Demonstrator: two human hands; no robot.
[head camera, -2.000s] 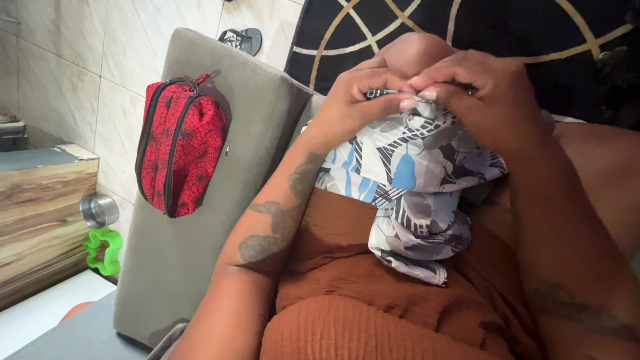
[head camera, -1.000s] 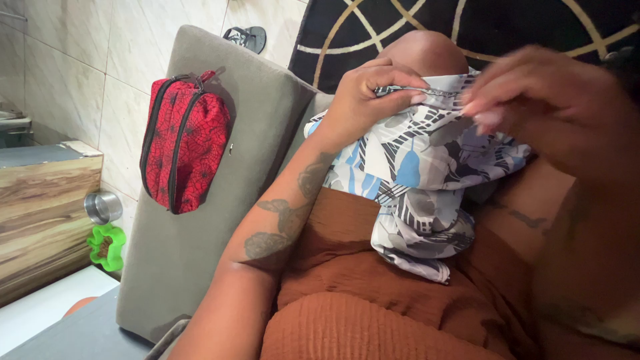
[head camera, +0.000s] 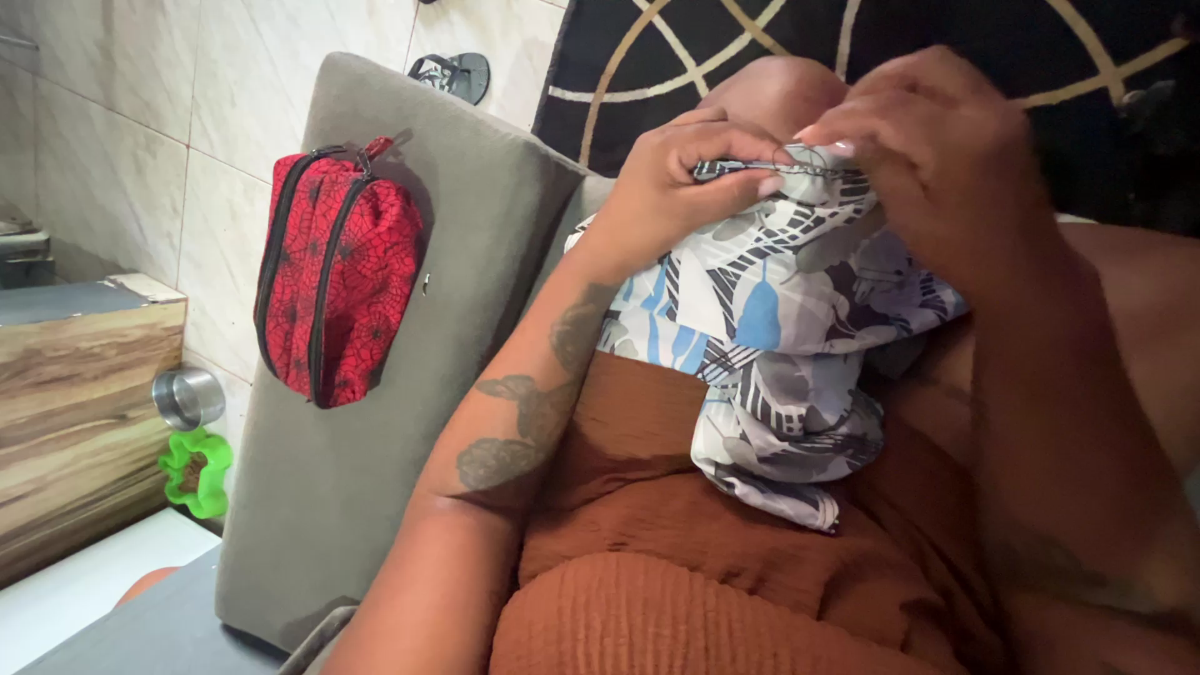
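A patterned fabric piece (head camera: 778, 300) in white, grey, black and blue lies bunched across my lap, over a rust-brown garment. My left hand (head camera: 708, 169) pinches its upper edge between thumb and fingers, where dark stitching or thread runs along a fold. Close to the right, my right hand (head camera: 923, 141) has its fingertips at the same edge, thumb and forefinger together; it is partly blurred, and whether it holds a needle or thread cannot be told. The two hands' fingertips are a short way apart along the edge.
A red zipped pouch with a black web print (head camera: 352, 281) rests on the grey sofa armrest (head camera: 450, 309). Beyond are a flip-flop (head camera: 459, 77) on the tiled floor, a black patterned rug (head camera: 637, 84), a metal bowl (head camera: 189, 397) and a green bowl (head camera: 216, 473).
My right hand was at the edge, moved away to the right, and is now back at the fabric edge. My left hand has kept its pinch on the fabric.
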